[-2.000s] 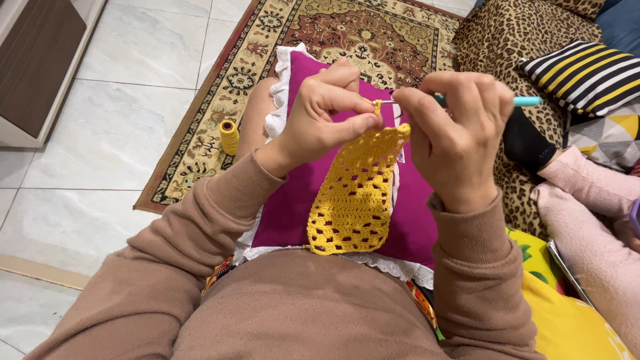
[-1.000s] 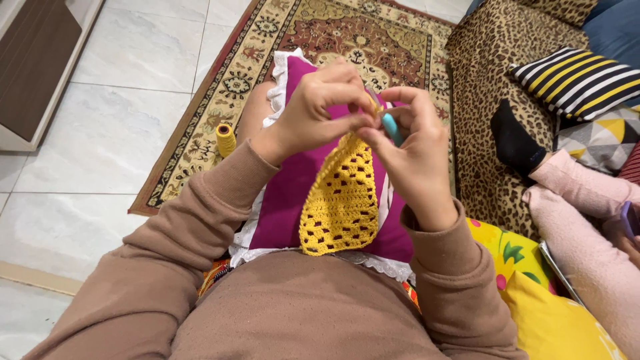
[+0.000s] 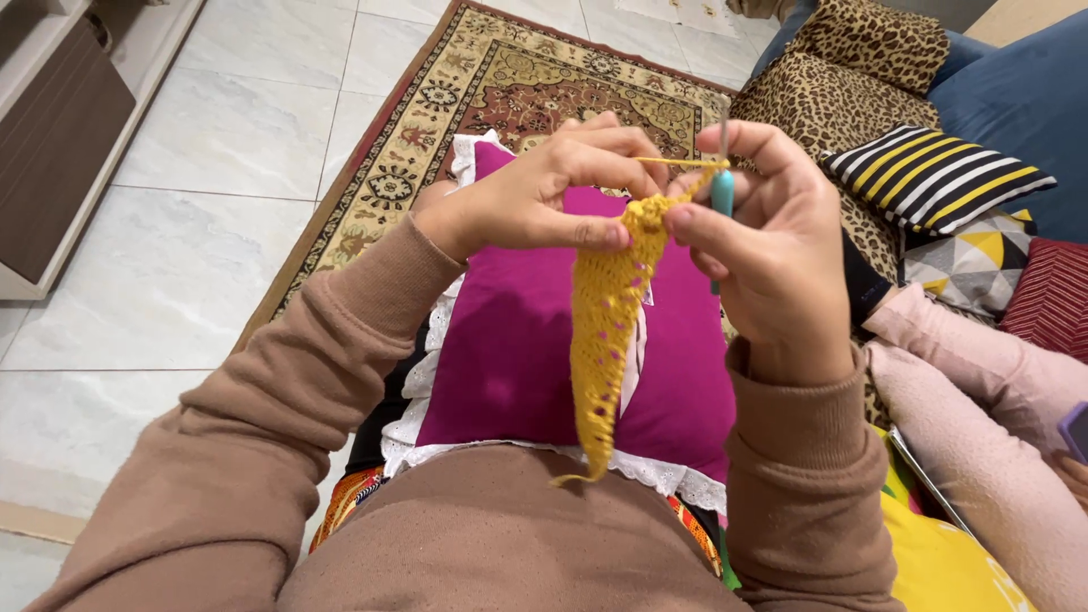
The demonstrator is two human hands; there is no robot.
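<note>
A strip of yellow crochet work (image 3: pixel 608 331) hangs edge-on from both hands, a short yarn tail at its lower end. My left hand (image 3: pixel 565 187) pinches its top edge between thumb and fingers, with yellow yarn running taut from the fingers to the hook. In my right hand (image 3: pixel 756 221) is a crochet hook with a turquoise handle (image 3: pixel 722 194), its metal shaft pointing up and a yarn loop around it; the thumb also touches the work's top corner. Beneath lies a magenta cushion (image 3: pixel 510 357) with a white lace frill, on my lap.
A patterned rug (image 3: pixel 408 161) covers tiled floor ahead. To the right are a leopard-print sofa cover (image 3: pixel 833 102), a striped cushion (image 3: pixel 939 180) and another person's legs in pink trousers (image 3: pixel 977 450). A yellow cushion (image 3: pixel 926 552) lies beside my right arm. A cabinet (image 3: pixel 68 144) stands at left.
The crochet work has turned from showing its flat face to hanging edge-on. My right hand has turned the hook, which pointed sideways two seconds ago, so its shaft stands upright.
</note>
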